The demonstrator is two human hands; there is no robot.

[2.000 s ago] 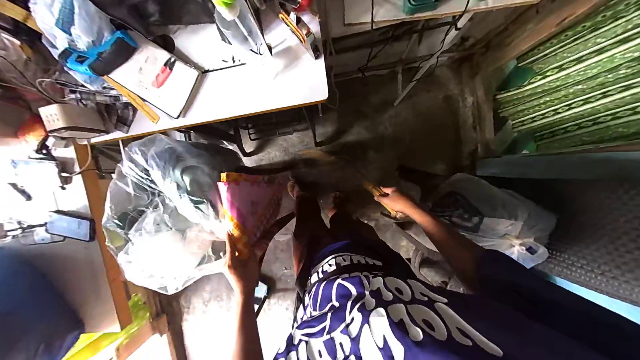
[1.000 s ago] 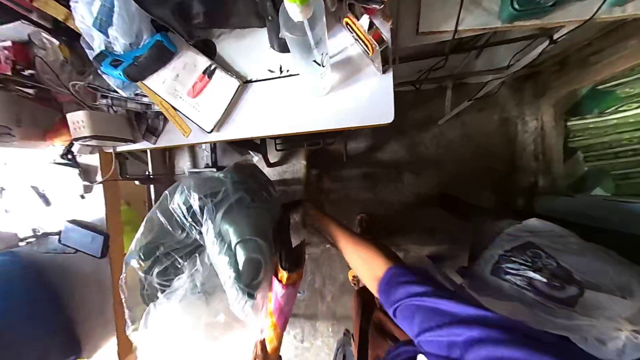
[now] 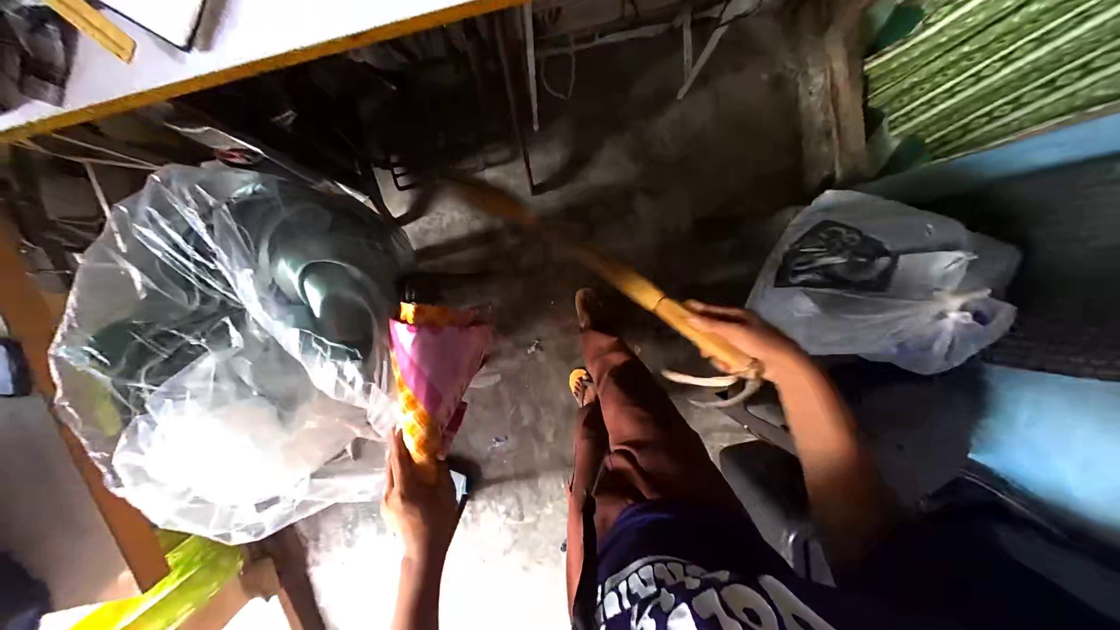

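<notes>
My left hand (image 3: 420, 499) grips the narrow lower end of a pink and orange patterned cloth (image 3: 437, 363), held upright against a large clear plastic bag (image 3: 219, 350) with dark items inside. My right hand (image 3: 744, 337) is closed around the bamboo-like handle (image 3: 652, 297) of a long stick, with a pale cord loop (image 3: 739, 385) hanging at its near end. The stick slants up and left over the floor; its far end is blurred in shadow, so what it carries there cannot be told.
A white table with a yellow edge (image 3: 289, 57) crosses the upper left. A whitish plastic bag (image 3: 884, 280) lies at right beside a blue-edged surface (image 3: 1050, 437). Green patterned fabric (image 3: 997, 79) hangs upper right. My legs and feet are over the concrete floor (image 3: 525, 490).
My right arm, reaching left toward the clear bag a second ago, is now back on the right with the stick. The view has shifted down from the table top.
</notes>
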